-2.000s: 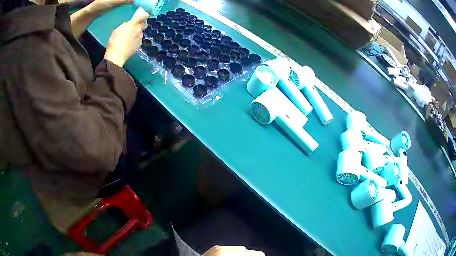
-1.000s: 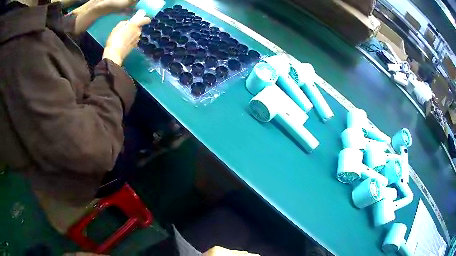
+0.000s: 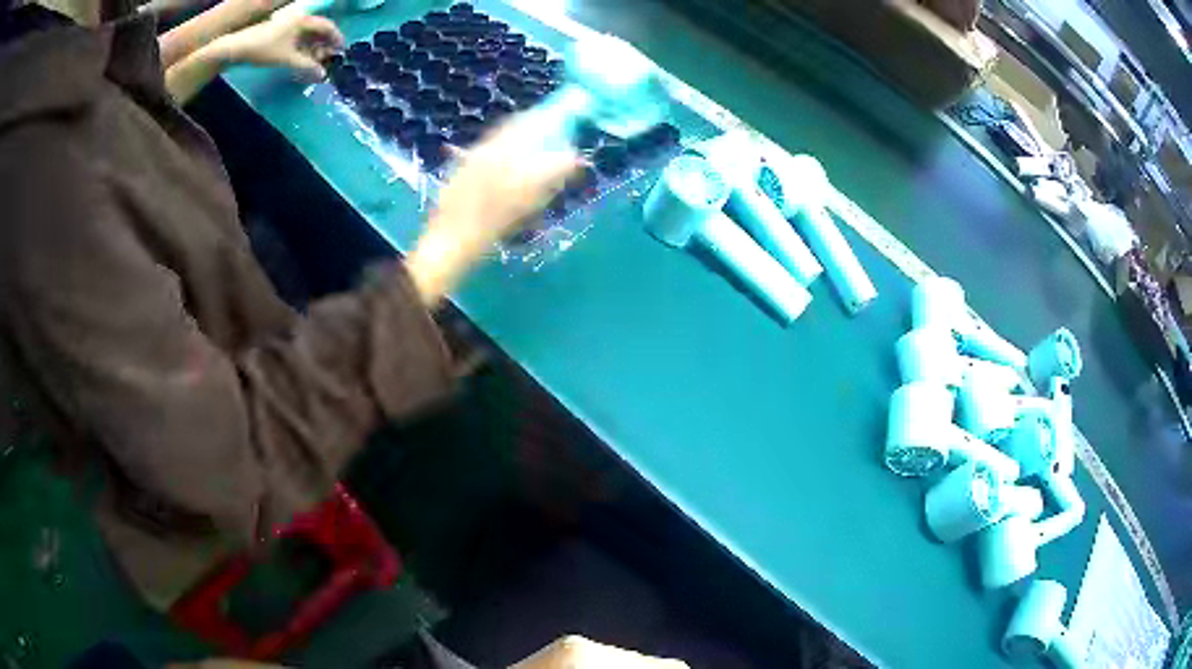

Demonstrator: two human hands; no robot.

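Observation:
A hand of mine [image 3: 595,653] is cut off by the bottom edge; I cannot tell which hand or what it holds. A pale sheet edge [image 3: 447,650] is left of it. A small skin-toned sliver lies further left on that edge, unclear. Turquoise hair dryer bodies [image 3: 684,199] lie loose mid-bench, and several more [image 3: 919,429] are piled at right. One body [image 3: 1039,617] lies beside a white label sheet [image 3: 1111,608]. A neighbour's blurred hand [image 3: 503,183] holds a turquoise body [image 3: 617,85] over rows of black round caps [image 3: 438,85] on clear plastic.
The neighbour's brown sleeve [image 3: 327,379] reaches over the green bench top [image 3: 706,431] from the left. A red stool [image 3: 347,562] stands below. A darker green conveyor belt [image 3: 902,170] runs behind the bench. Cartons [image 3: 902,46] and mixed parts [image 3: 1111,229] lie beyond it.
The neighbour's near hand has swung right across the caps and blurs around a turquoise body. The front body of the middle group is gone from its place. My visible hand looks almost unchanged.

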